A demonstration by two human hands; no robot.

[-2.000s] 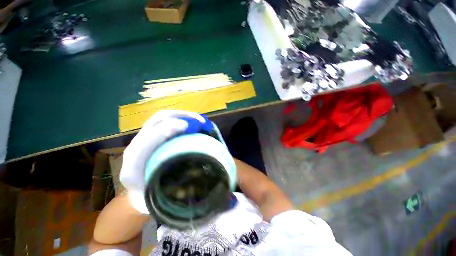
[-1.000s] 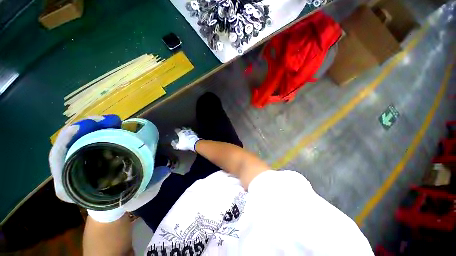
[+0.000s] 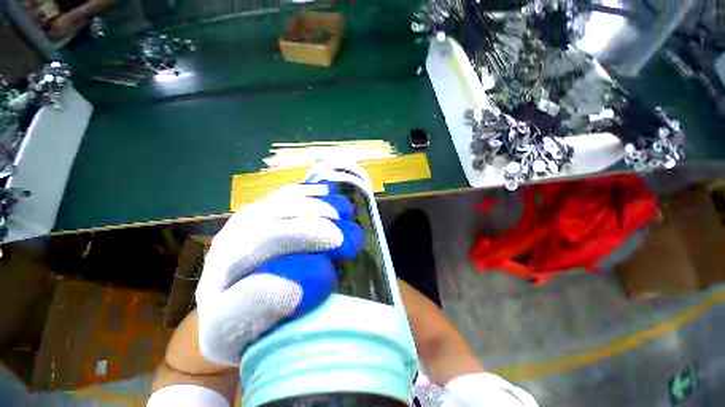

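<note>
My left hand [image 3: 274, 274], in a white glove with blue fingertips, is wrapped around a pale teal and white drink bottle [image 3: 330, 342]. The bottle is close below the camera, its wide teal end at the bottom edge and its narrower white end away from me. A clear window on its side shows dark contents. My right forearm [image 3: 433, 330] shows beside the bottle; my right hand is hidden behind it. Beyond the bottle, a yellow board [image 3: 405, 169] lies at the bench edge with pale narrow strips [image 3: 318, 149] along it.
White trays with wired board heaps stand at right [image 3: 461, 111] and left [image 3: 67, 159]. A smartwatch-like black object [image 3: 418, 138] and a small open carton [image 3: 312, 38] are on the green bench. Red cloth [image 3: 564, 226] and large cartons [image 3: 103, 334] are below. A person's hand shows upper left [image 3: 67, 20].
The view has swung back level with the bench. The bottle has tipped from end-on to lengthwise, narrower end away from me. My right hand, visible one second ago, is now hidden.
</note>
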